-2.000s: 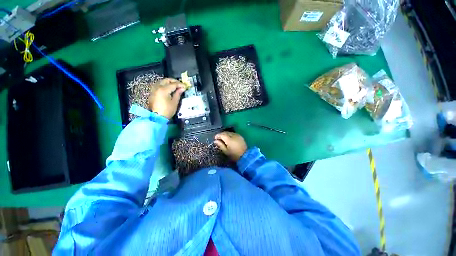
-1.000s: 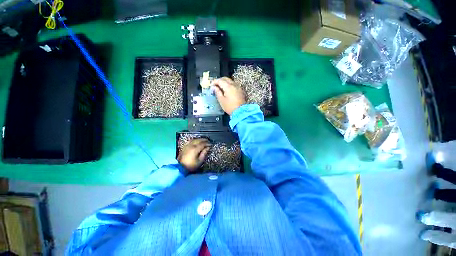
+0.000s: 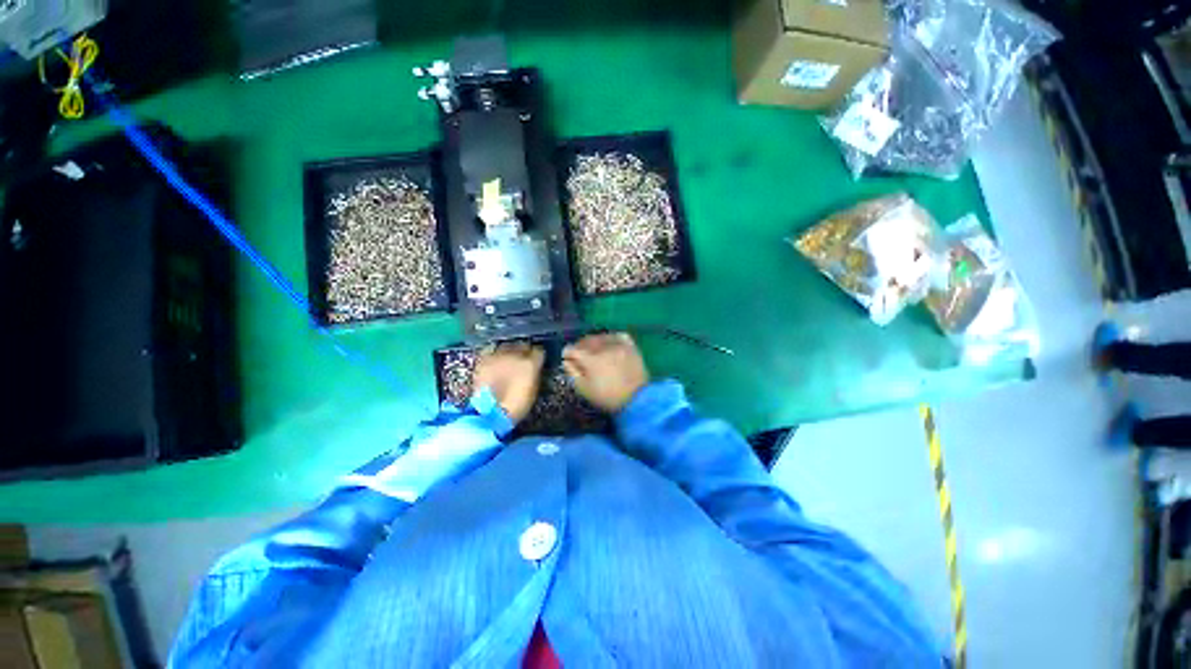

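Observation:
The black bench fixture (image 3: 490, 150) stands at the centre, with a silver metal block (image 3: 508, 269) and a small yellowish piece above it. The front parts tray (image 3: 457, 375) lies below it with a dark brown heap of small metal parts. My left hand (image 3: 511, 376) is over the middle of this tray, fingers bent down at the parts. My right hand (image 3: 606, 370) is at the tray's right side, fingers curled. Whether either hand holds a part is too small to tell. The left parts tray (image 3: 381, 248) and right parts tray (image 3: 622, 220) flank the fixture with paler heaps.
A large black bin (image 3: 98, 307) is at far left, with a blue cable (image 3: 209, 216) beside it. A thin dark tool (image 3: 698, 342) lies right of the fixture. Bags of yellowish-brown parts (image 3: 856, 248), a cardboard box (image 3: 812, 55) and a grey bag (image 3: 960, 79) are at right.
My right hand has moved from the fixture's metal block down to the front tray. My left hand stays at the front tray. The whole view has shifted slightly.

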